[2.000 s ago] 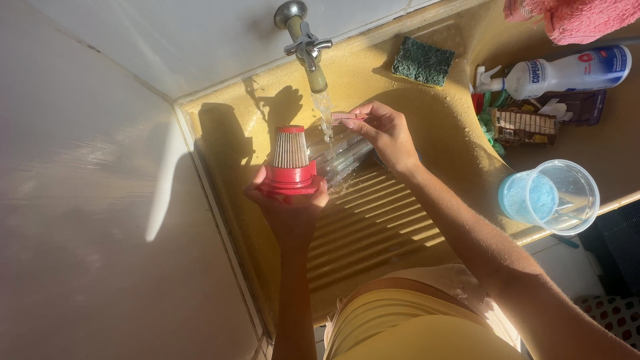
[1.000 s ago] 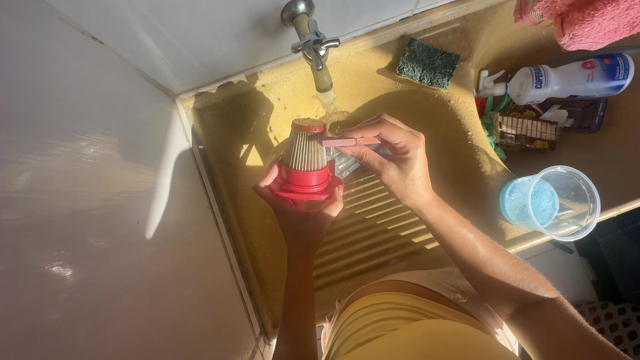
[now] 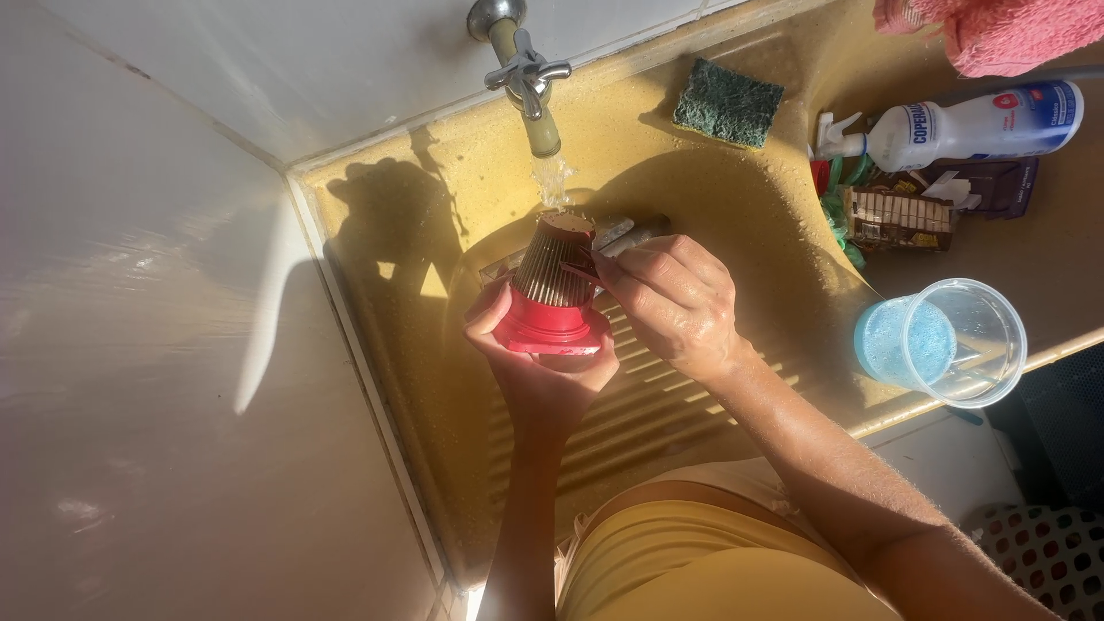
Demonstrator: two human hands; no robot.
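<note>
My left hand (image 3: 543,371) holds the red plastic base of a pleated cone filter (image 3: 555,267) from below, its narrow end up under the tap (image 3: 528,78). Water runs from the spout onto the filter's red top. In the fingers of my right hand (image 3: 673,302) is a small pinkish clothespin-like piece (image 3: 582,273), its tip against the pleats on the filter's right side. Behind the filter, partly hidden, a clear and dark object (image 3: 638,231) lies in the yellow laundry sink (image 3: 397,431).
A green scouring sponge (image 3: 729,103) lies on the sink's back ledge. To the right are a spray bottle (image 3: 975,125), wrappers (image 3: 897,220), a pink towel (image 3: 1018,34) and a clear plastic cup (image 3: 964,345) beside blue liquid or foam. A tiled wall (image 3: 172,345) borders the left side.
The filter, beside the water stream two seconds ago, is now under it. My right hand has brought the small piece down from near the stream to the pleats.
</note>
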